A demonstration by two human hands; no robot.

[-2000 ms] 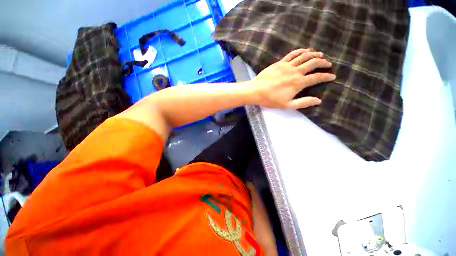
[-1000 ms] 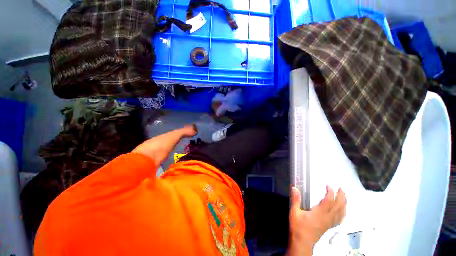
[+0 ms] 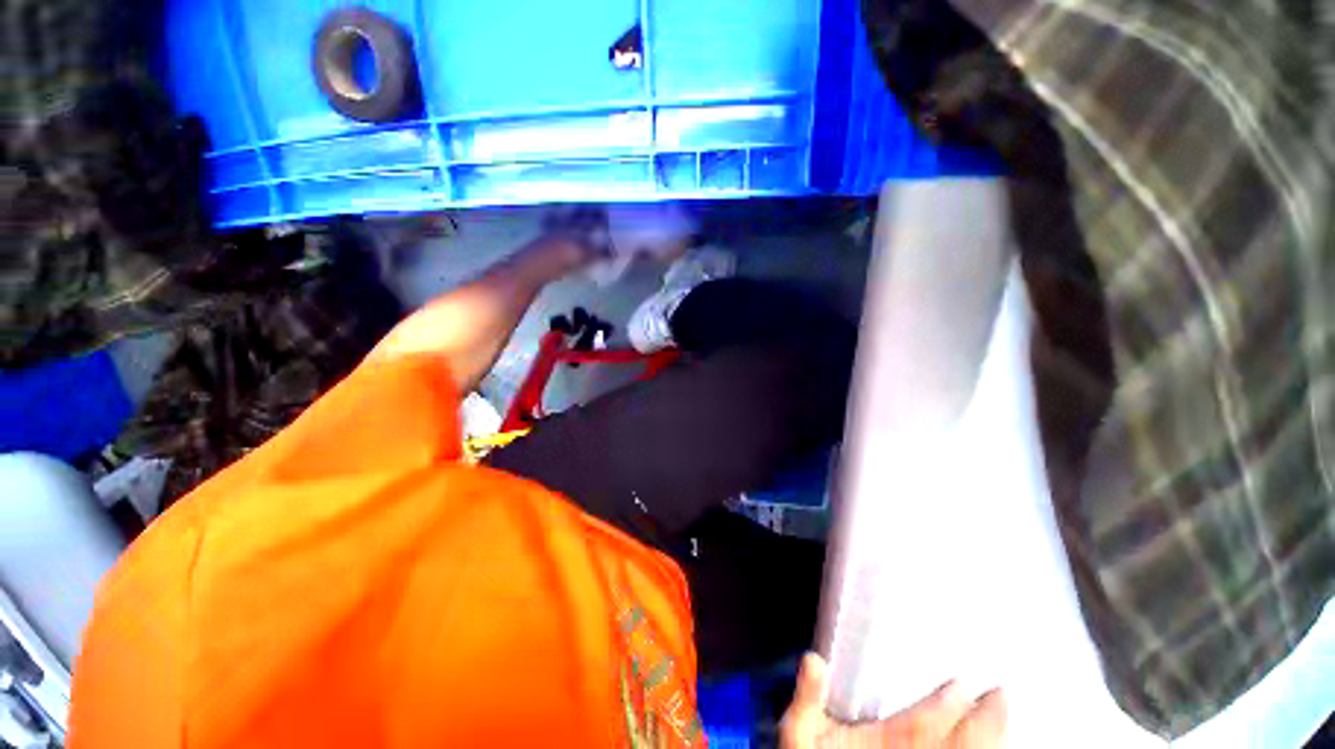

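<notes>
My left hand (image 3: 564, 252) is blurred and reaches low, below the edge of the blue crate. Its fingers are at a pale, bluish crumpled thing (image 3: 647, 230); whether they grip it cannot be told. My right hand (image 3: 896, 723) is cut off by the bottom edge of the picture. Its thumb is at the edge of the white table (image 3: 930, 424) and its spread fingers lie on the top, holding nothing visible. A brown plaid cloth piece (image 3: 1215, 293) with cream lines lies draped over the table at the right.
A blue crate (image 3: 513, 154) spans the top, with a dark ring-shaped roll (image 3: 365, 66) on it. Dark plaid bundles (image 3: 88, 220) hang and lie at the left. A red frame (image 3: 542, 378) and a pale shoe (image 3: 674, 300) show below the crate. A white rounded surface (image 3: 51, 520) stands at lower left.
My left hand has left the plaid cloth and moved down below the crate, to the pale thing. My right hand has come onto the table's edge. The view has shifted and moved closer.
</notes>
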